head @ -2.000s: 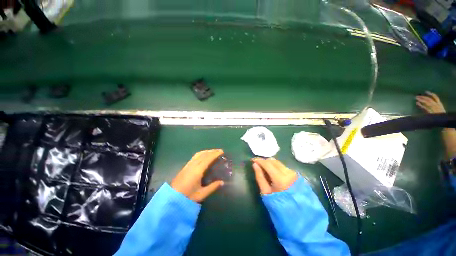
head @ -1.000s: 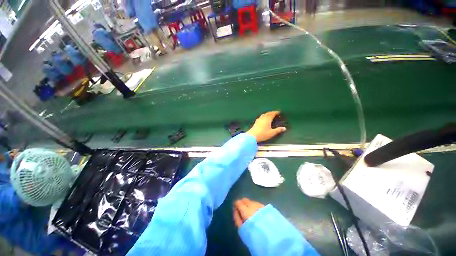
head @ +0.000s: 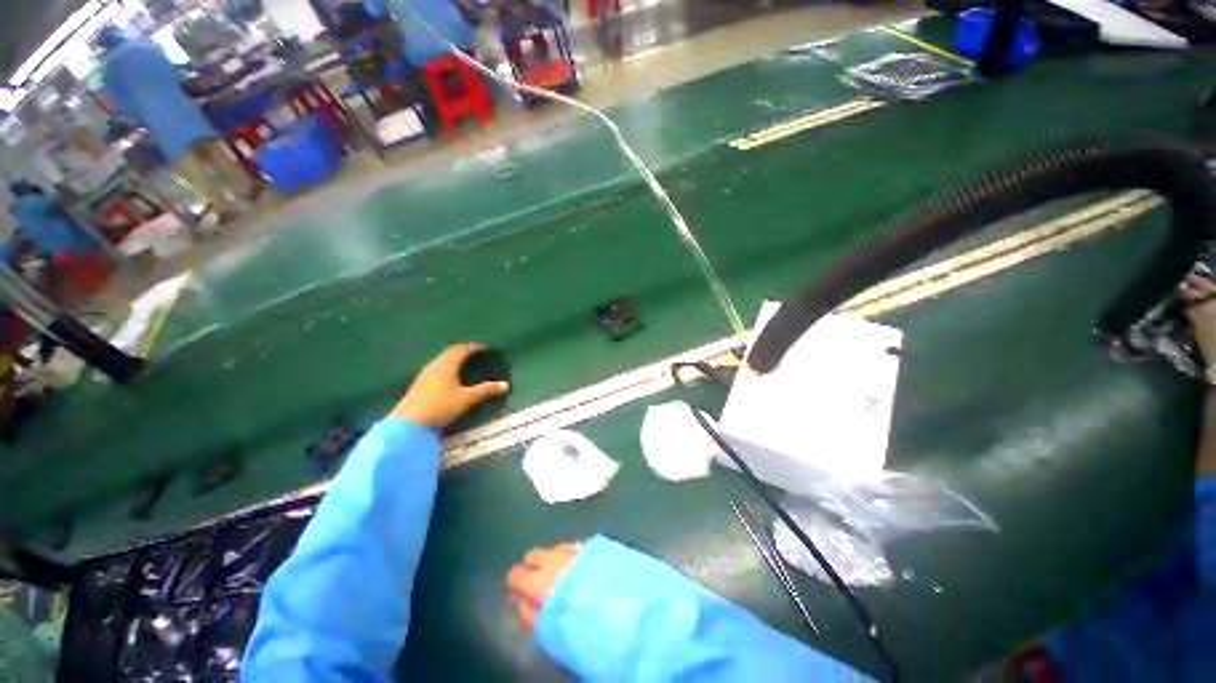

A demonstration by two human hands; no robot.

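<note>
My left hand (head: 447,387) reaches over the green conveyor belt (head: 400,307), with thumb and fingers around a small black housing (head: 487,368). Another black housing (head: 616,318) lies on the belt to its right, and several more (head: 216,474) lie to its left. My right hand (head: 539,582) is over the near worktop with its fingers curled; whether it holds anything is hidden. Two crumpled white parts bags, the left one (head: 568,466) and the right one (head: 678,442), lie beyond my right hand, near the pale rail.
The pale edge rail (head: 600,400) crosses the view. At right are a white carton (head: 820,394), a black ribbed hose (head: 960,214), a thin cable (head: 800,534), a clear bag (head: 854,534) and thin dark sticks (head: 776,566). A shiny black tray (head: 187,600) is lower left. People and red stools are beyond.
The view has swung to the right, so the tray and bags sit further left. My left hand remains at a housing on the belt. Another housing now shows to its right.
</note>
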